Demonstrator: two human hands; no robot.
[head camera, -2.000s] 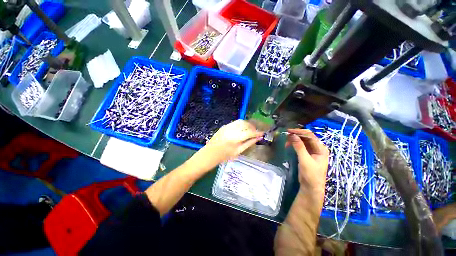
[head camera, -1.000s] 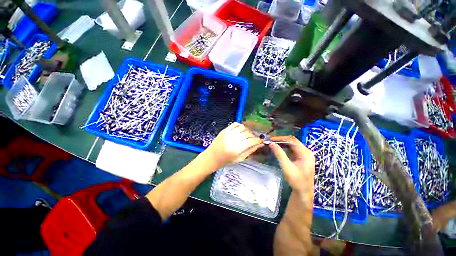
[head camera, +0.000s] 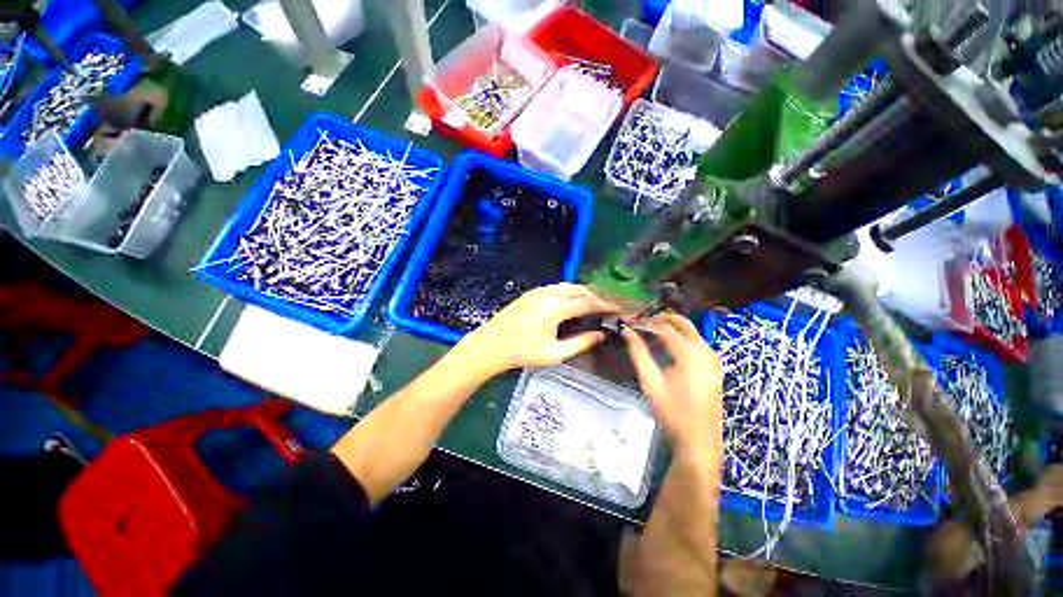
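My left hand (head camera: 539, 329) and my right hand (head camera: 676, 371) meet under the head of the green hand press (head camera: 746, 239). Their fingertips close on a small dark fitting (head camera: 613, 328) between them; its details are too small and blurred to tell. The press fixture below the fingers is mostly hidden by them. A clear plastic box (head camera: 579, 437) with thin loose pieces lies just in front of the hands. A blue tray of dark fittings (head camera: 495, 245) stands to the left, and a blue tray of silver rods (head camera: 332, 222) stands beyond it.
Blue trays of rods (head camera: 775, 408) stand right of the press, with white cords draped over one. The worn press lever (head camera: 921, 402) slants down in front of them. Red trays (head camera: 466, 88) are at the back. A white pad (head camera: 297, 362) lies at the bench edge, above a red stool (head camera: 163, 501).
My right hand has moved left and its fingertips have come in against those of my left hand. The thin rod seen at the right fingers earlier is now hard to make out. The view has shifted slightly.
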